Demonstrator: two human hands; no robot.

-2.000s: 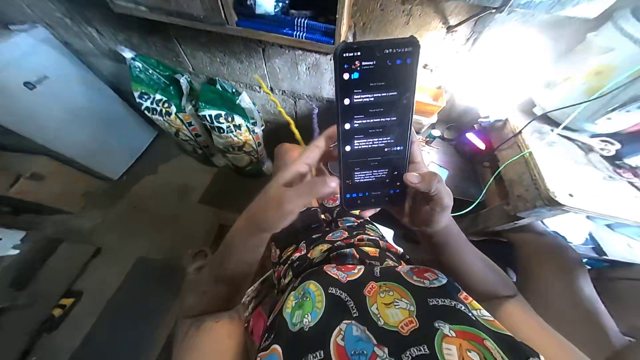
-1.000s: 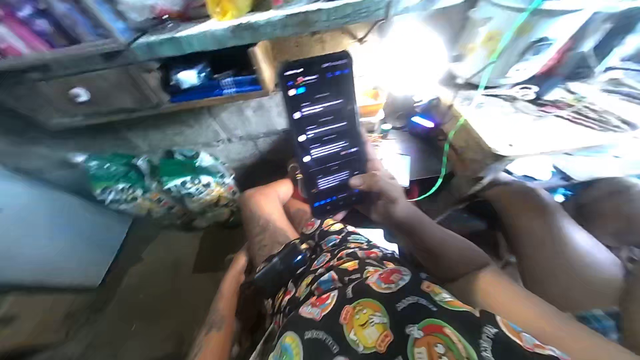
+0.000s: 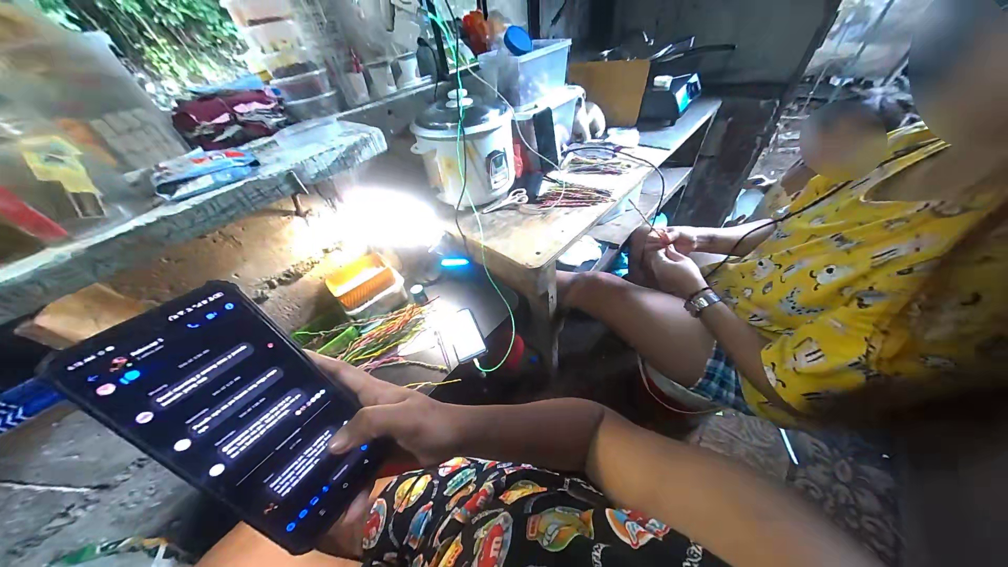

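A smartphone (image 3: pixel 213 417) with a lit dark message screen is tilted at the lower left. My right hand (image 3: pixel 394 417) grips its lower right edge, thumb resting over the screen's edge. My left hand is out of view. Beyond the phone lies a bundle of coloured twisted cords (image 3: pixel 386 335) on a low dark surface, beside a second phone (image 3: pixel 468 337) with a bright screen and a green cable (image 3: pixel 512 315) plugged into it. Patterned black cloth (image 3: pixel 488 504) covers my lap.
Another person (image 3: pixel 819 260) in a yellow top sits at the right, holding thin strands. A wooden table (image 3: pixel 535 228) bears a rice cooker (image 3: pixel 465 150), scissors (image 3: pixel 508 201) and more cords (image 3: pixel 571 195). An orange basket (image 3: pixel 362 282) stands near the bright lamp.
The view has swung far to the right, bringing in the seated person and the table. My left hand was at the phone two seconds ago and has come away. My right hand still holds the phone.
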